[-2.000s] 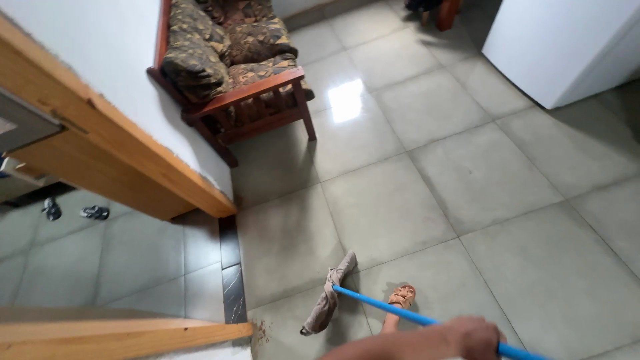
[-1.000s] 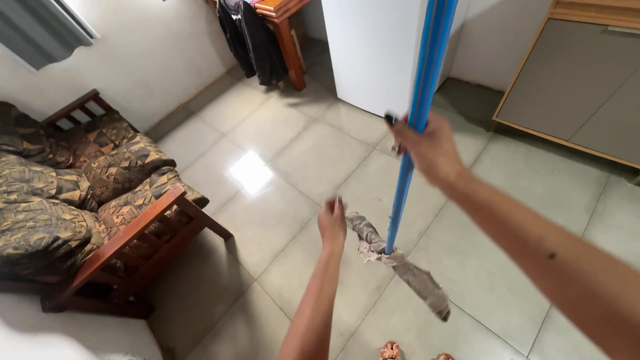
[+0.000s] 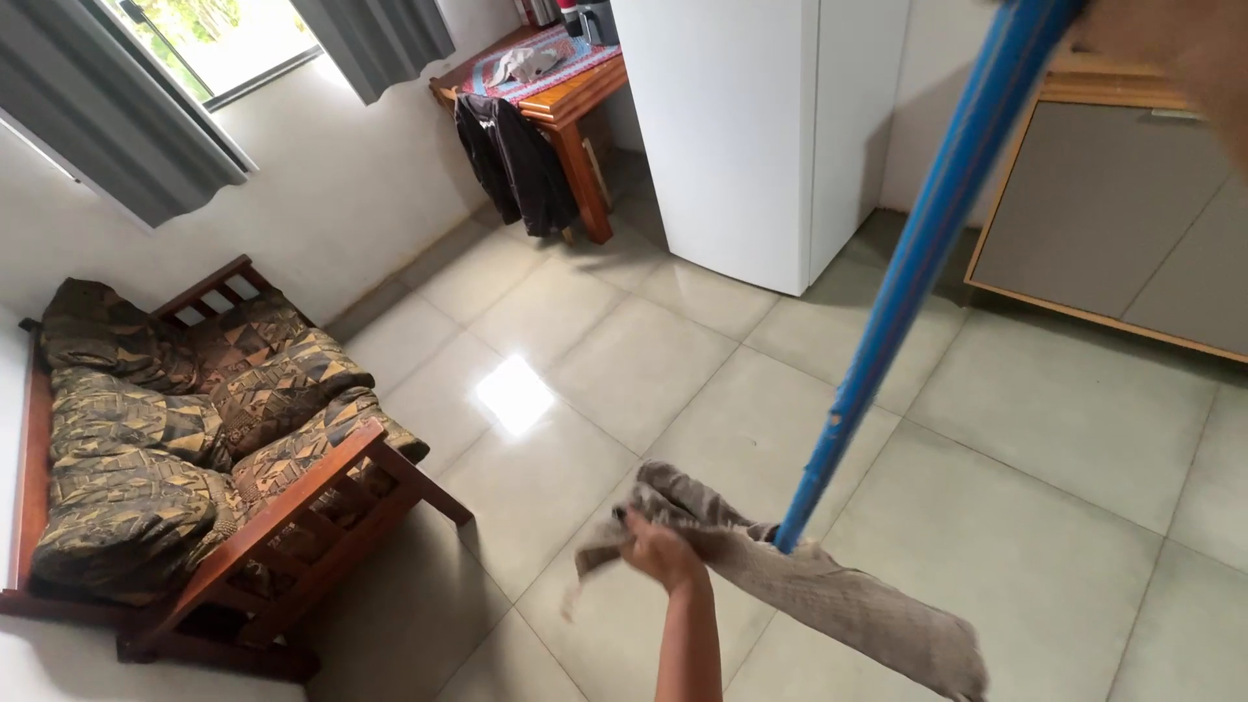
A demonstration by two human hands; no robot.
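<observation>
A long blue pole (image 3: 902,283) slants down from the top right to a floor squeegee or mop head wrapped in a grey-brown cloth (image 3: 829,595). Near the cloth's left end, my left hand (image 3: 663,556) grips a loose part of the fabric, whose frayed edge hangs beside the fingers. My right hand (image 3: 1160,49) is blurred and partly cut off at the top right corner, around the upper part of the pole. The cloth hides the head beneath it.
A wooden sofa (image 3: 283,517) with patterned cushions stands at the left. Farther back are a wooden table (image 3: 575,102) with a dark jacket (image 3: 517,161) hanging from it, a white refrigerator (image 3: 721,146) and a grey-fronted cabinet (image 3: 1102,214). Tiled floor (image 3: 624,370) lies between them.
The wrapped head has come up closer to the view, with the pole now tilted. My left hand, beside the cloth one second ago, has taken hold of it. The view has swung right since the first frame.
</observation>
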